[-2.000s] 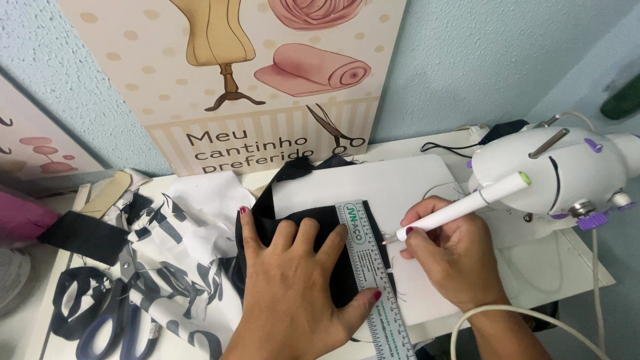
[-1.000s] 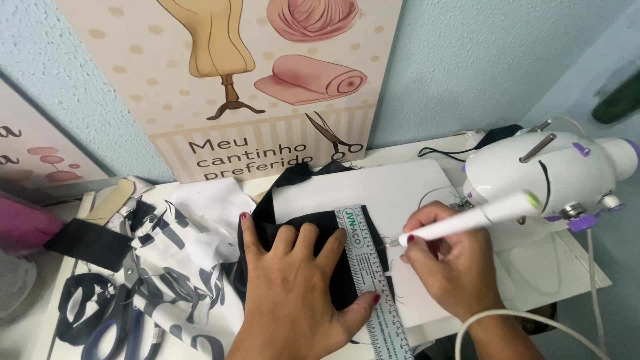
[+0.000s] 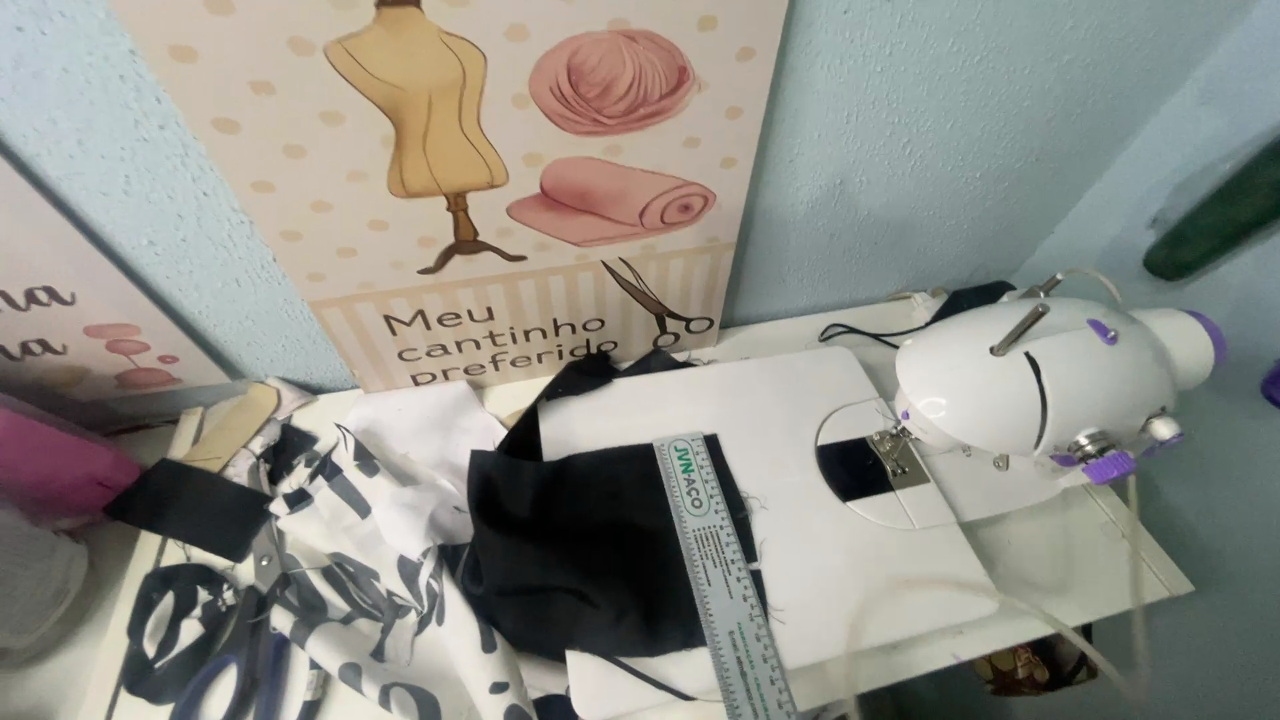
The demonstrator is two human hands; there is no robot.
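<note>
Neither of my hands shows in the head view now. A piece of black fabric [image 3: 590, 550] lies on the white extension table [image 3: 850, 600] of a small sewing machine [image 3: 1040, 390]. Along the fabric's right part, a metal ruler [image 3: 715, 560] rests near the frayed edge, with loose threads sticking out beyond it. Under the machine's presser foot [image 3: 895, 450] is the needle plate, with a dark cover beside it. No white pen is visible.
Black-and-white patterned fabric [image 3: 370, 590] lies left of the black piece. Scissors [image 3: 240, 650] with dark blue handles and black scraps [image 3: 190, 508] are farther left. An illustrated sewing board [image 3: 560, 230] leans against the wall. A pale cable [image 3: 1060, 620] crosses the lower right.
Both hands have left the view; the left was pressing on the ruler and black fabric, the right was holding a white pen by the fabric's edge. Ruler and fabric remain on the extension table.
</note>
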